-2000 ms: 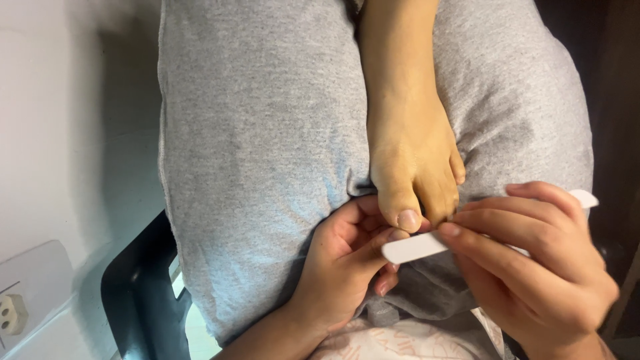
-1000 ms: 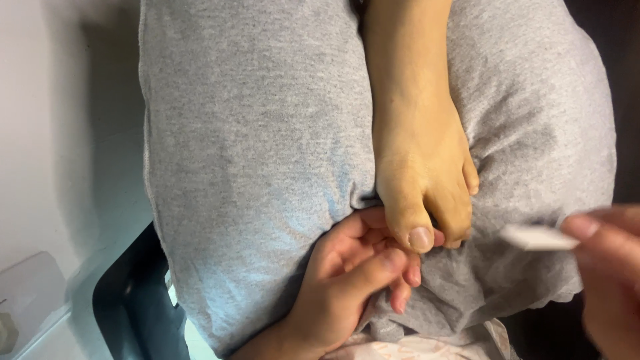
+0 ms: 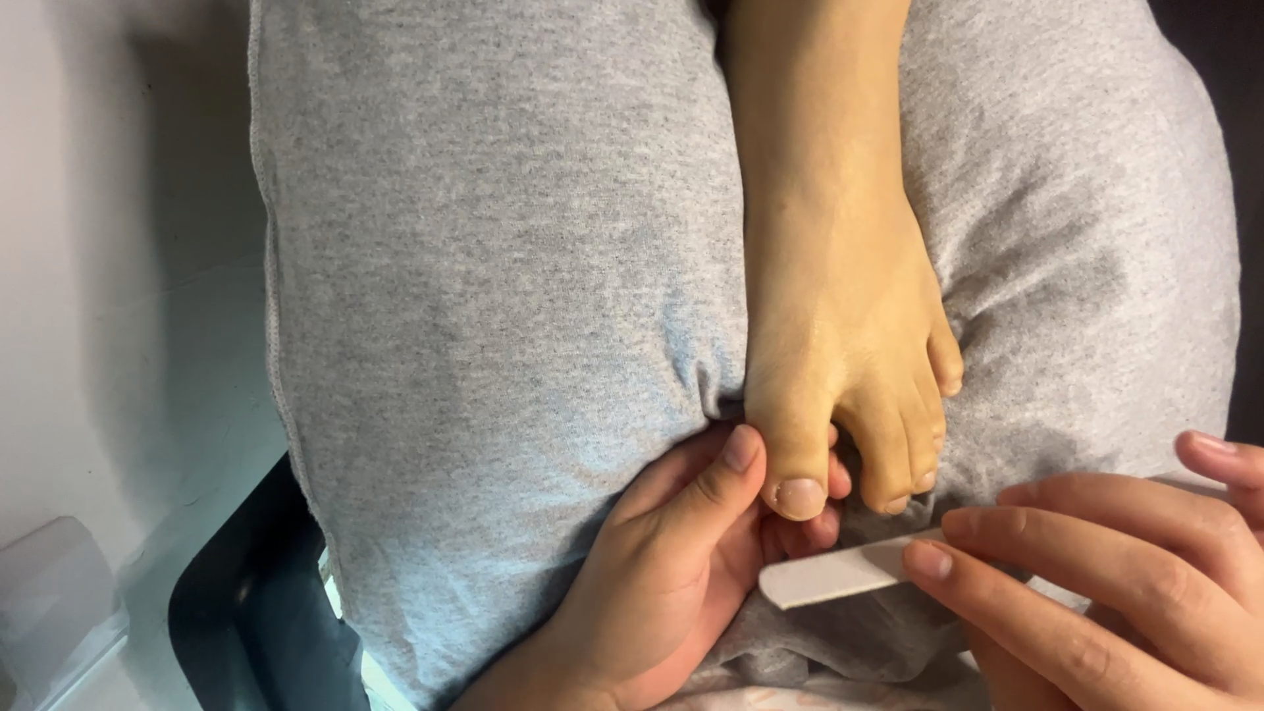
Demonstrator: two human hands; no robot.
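Observation:
A bare foot (image 3: 839,296) rests on a gray cushion, toes toward me. My left hand (image 3: 681,563) holds the big toe (image 3: 798,464), its thumb against the toe's side and its fingers curled behind and beneath it. Between the thumb and fingers of my right hand (image 3: 1096,583) is a white nail file (image 3: 839,573). The file's rounded end points left, just below the big toenail (image 3: 800,496) and apart from it. Part of the file is hidden by my right fingers.
The gray fabric cushion (image 3: 494,247) spreads on both sides of the foot. A black curved frame, perhaps a chair arm (image 3: 257,592), shows at the lower left. A pale wall (image 3: 59,247) stands at the left, with a white plate (image 3: 59,592) low on it. Patterned light cloth (image 3: 839,696) lies at the bottom edge.
My right hand has come back from the right with the file, toward the big toe. My left thumb has moved onto the toe's side, where one second ago it lay below the toe.

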